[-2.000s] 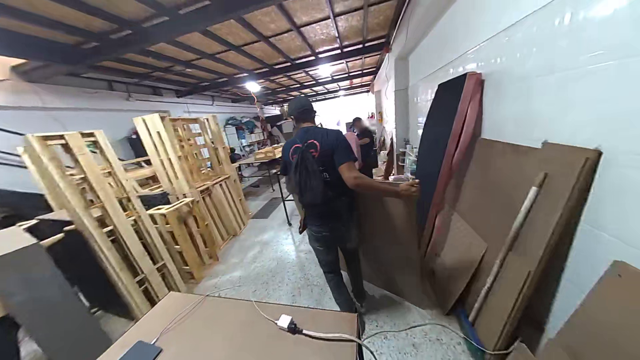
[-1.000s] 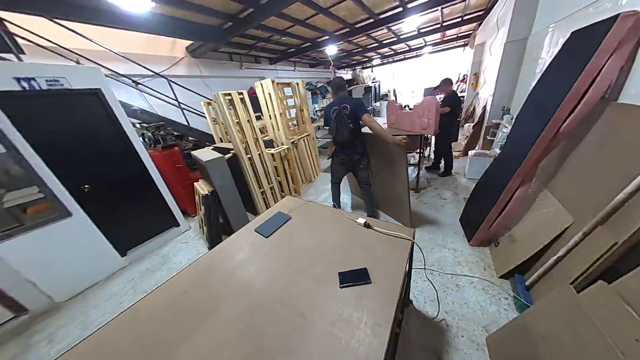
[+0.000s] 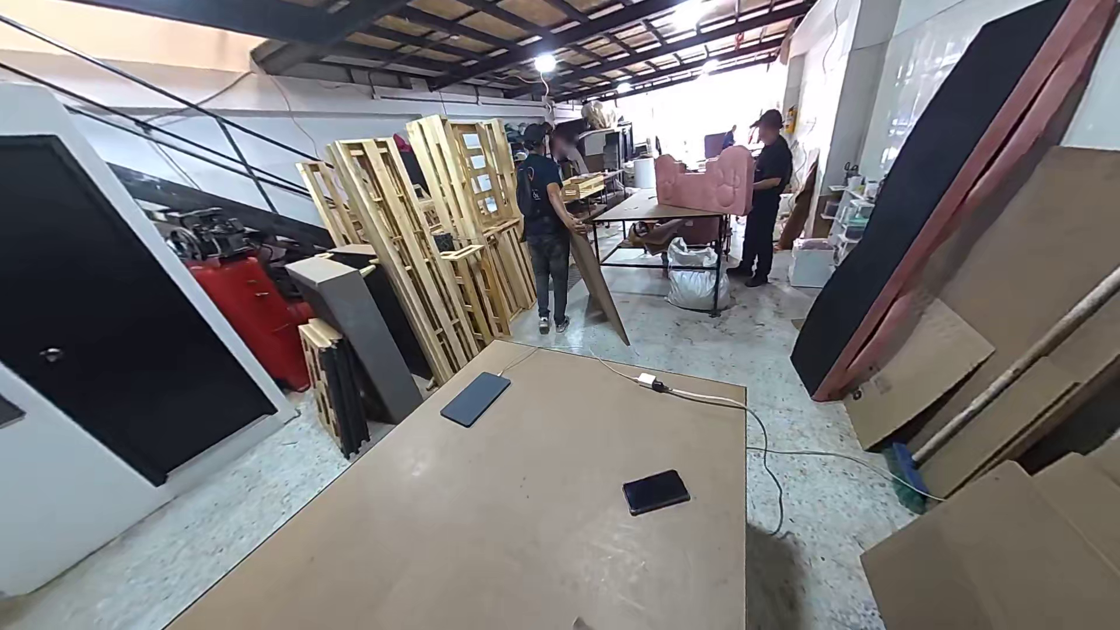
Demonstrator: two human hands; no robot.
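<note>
Neither my left hand nor my right hand shows in the head view. Before me stands a table with a brown board top point(image 3: 525, 542). On it lie a dark blue-grey phone point(image 3: 476, 399) near the far left corner and a black phone point(image 3: 656, 493) towards the right edge. A white charger plug point(image 3: 648, 381) joined to a black connector and a pale cable rests by the far edge, with the cable hanging over the right side. Beyond the table a person in dark clothes point(image 3: 544, 227) walks away, one hand on a brown sheet panel point(image 3: 598, 284) held tilted at their side.
Wooden frames point(image 3: 394, 254) lean on the left, beside a red compressor tank point(image 3: 249, 306). Another person point(image 3: 770, 192) stands at a work table holding a pink foam-covered piece point(image 3: 707, 179). Cardboard sheets point(image 3: 997, 551), a broom point(image 3: 910, 468) and a long black-and-pink panel point(image 3: 936, 192) line the right.
The person with the sheet panel has walked farther off, towards the far work table. The view has swung left and down, bringing both phones and the dark door into sight.
</note>
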